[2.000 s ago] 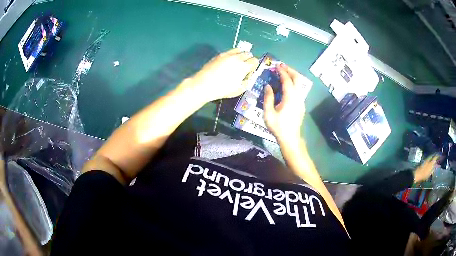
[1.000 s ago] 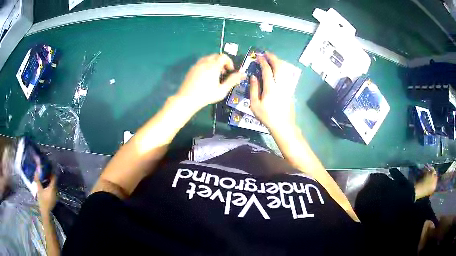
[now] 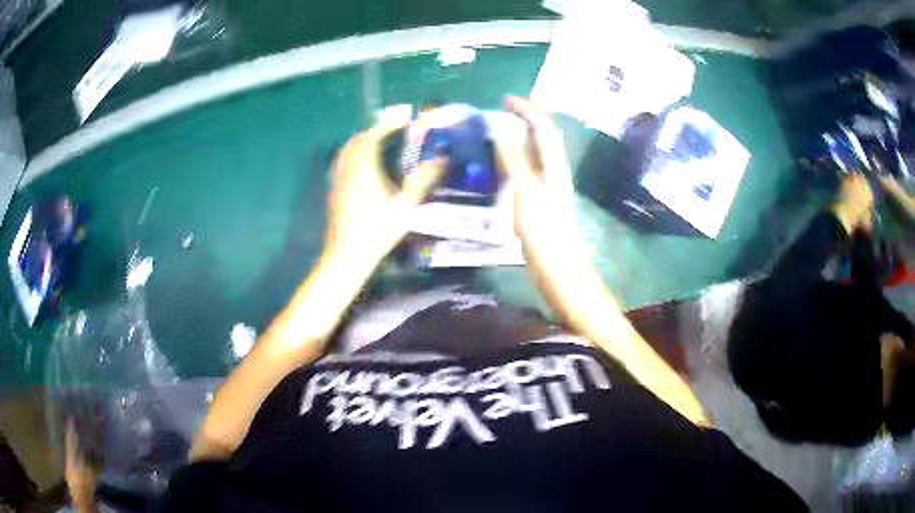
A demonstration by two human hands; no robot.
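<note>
A dark blue retail box (image 3: 464, 155), blurred, is held between my two hands above the green worktop. My left hand (image 3: 376, 185) is at its left side, with fingers on its left edge. My right hand (image 3: 532, 150) is at its right side. Another retail box with a white edge (image 3: 472, 250) lies under and nearer to me, partly hidden by the held box and my hands. A stack of boxes with a white printed face (image 3: 702, 170) stands to the right of my right hand.
An unfolded white carton (image 3: 622, 75) lies beyond the stack by the pale rail (image 3: 251, 80). A blue box (image 3: 45, 255) lies at far left. Clear plastic film (image 3: 110, 351) is at the left edge. White sheets (image 3: 135, 50) lie past the rail. A neighbouring worker (image 3: 813, 331) is at right.
The view has shifted. My hands have gone from working at the box's left edge to gripping it from both sides, and it is turned squarer to me. White sheets now show beyond the rail.
</note>
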